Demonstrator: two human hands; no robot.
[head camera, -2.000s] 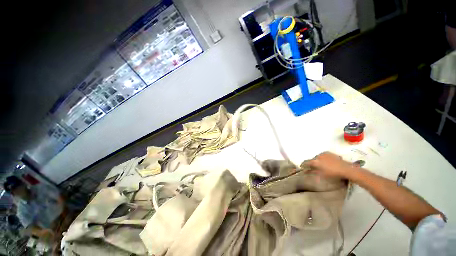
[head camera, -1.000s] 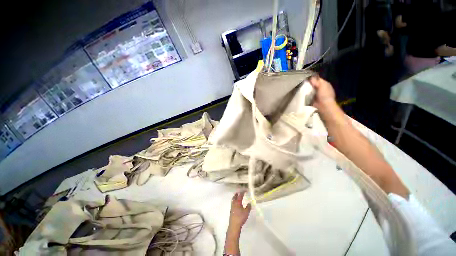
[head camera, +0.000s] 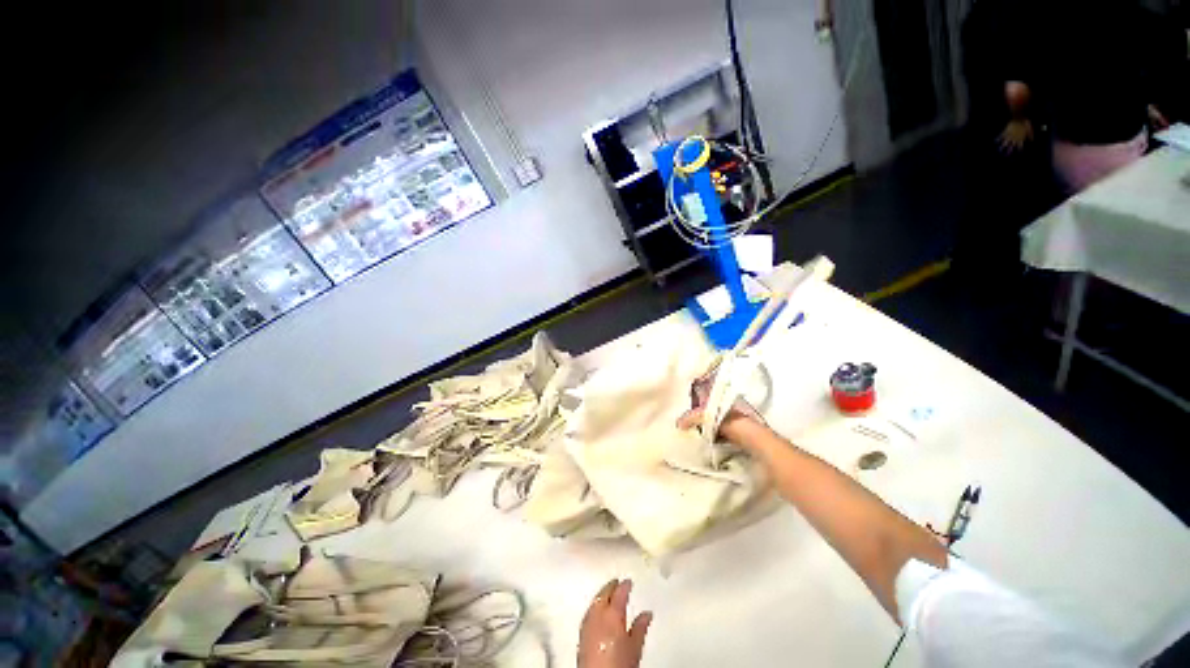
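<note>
A floppy beige handbag (head camera: 646, 457) lies on the white-covered table (head camera: 770, 594) in front of me. Its strap (head camera: 783, 307) reaches toward the foot of a blue stand. My right hand (head camera: 731, 424) is at the bag's upper right side, with its fingers partly hidden in the folds, and grips the bag there. My left hand (head camera: 613, 629) is at the bottom edge of the picture, partly cut off, open and empty, apart from the bag.
The blue stand (head camera: 711, 242) is at the table's back edge. A red-based pot (head camera: 852, 388), a dark oval piece (head camera: 872, 461) and a corded tool (head camera: 963, 512) lie right. Beige heaps (head camera: 457, 424) and bags (head camera: 313, 607) lie left. A person (head camera: 1096, 91) stands back right.
The bag was held up in my right hand and now lies on the table, over other beige pieces. My right hand has come down. The pot, oval piece and corded tool show again.
</note>
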